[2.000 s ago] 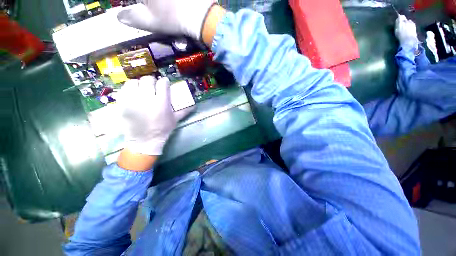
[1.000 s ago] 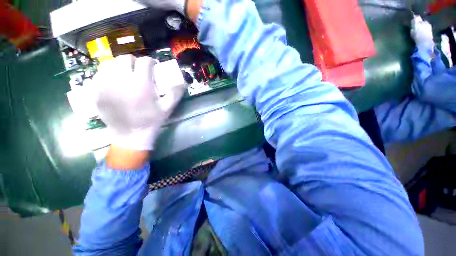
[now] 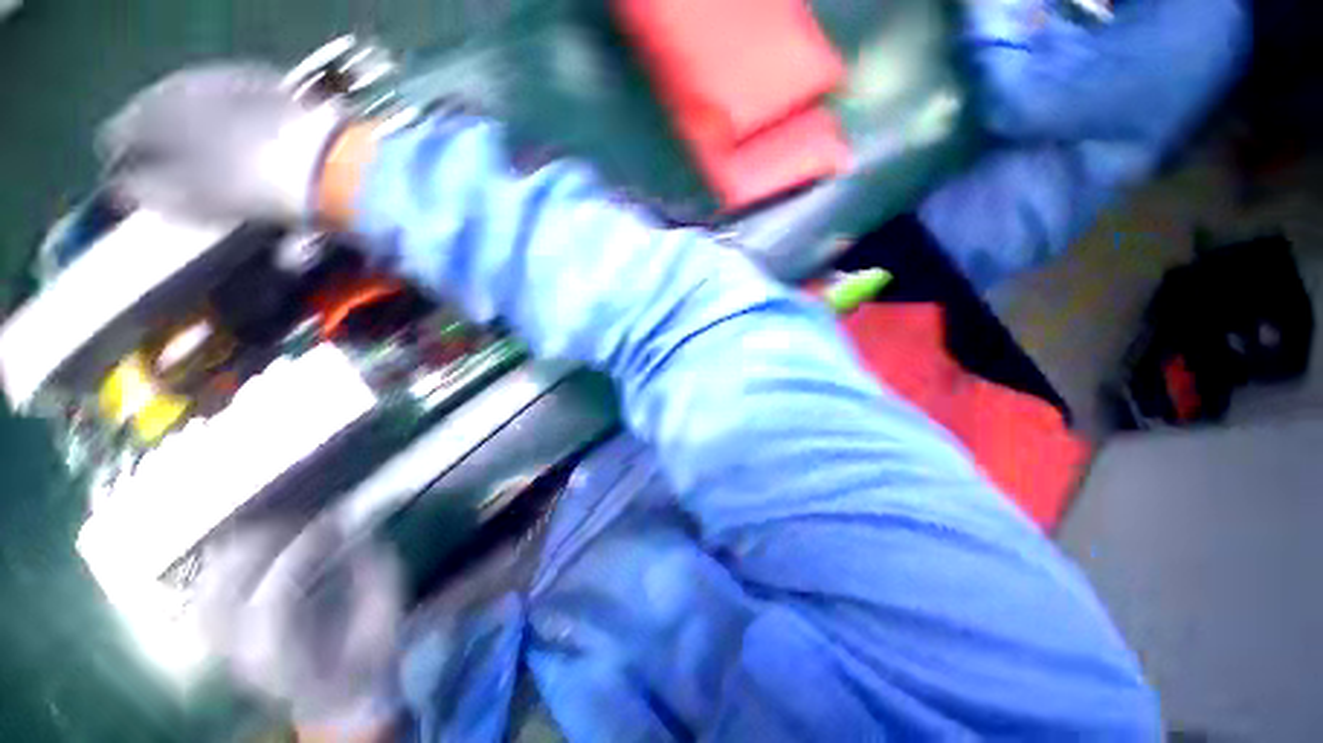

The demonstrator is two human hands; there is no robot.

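Note:
The circuit board lies tilted on the bench at the left, blurred, with a yellow transformer and a copper-red coil. A long silver-white heat sink runs along its far side and a ribbed white one along its near side. My right hand, in a pale glove, is at the far edge of the board, over the end of the far heat sink. My left hand, gloved and strongly blurred, is at the near edge. Whether either hand grips anything cannot be told.
Red foam pads lie on the dark green bench mat beyond my right arm. A black bin holds red foam and a yellow-green scrap. A neighbour's blue sleeve is at the top right. A black object stands right.
The view has swung right, bringing the foam bin into sight. My left hand has moved from over the board's parts to its near edge. My right hand now shows fully at the far side.

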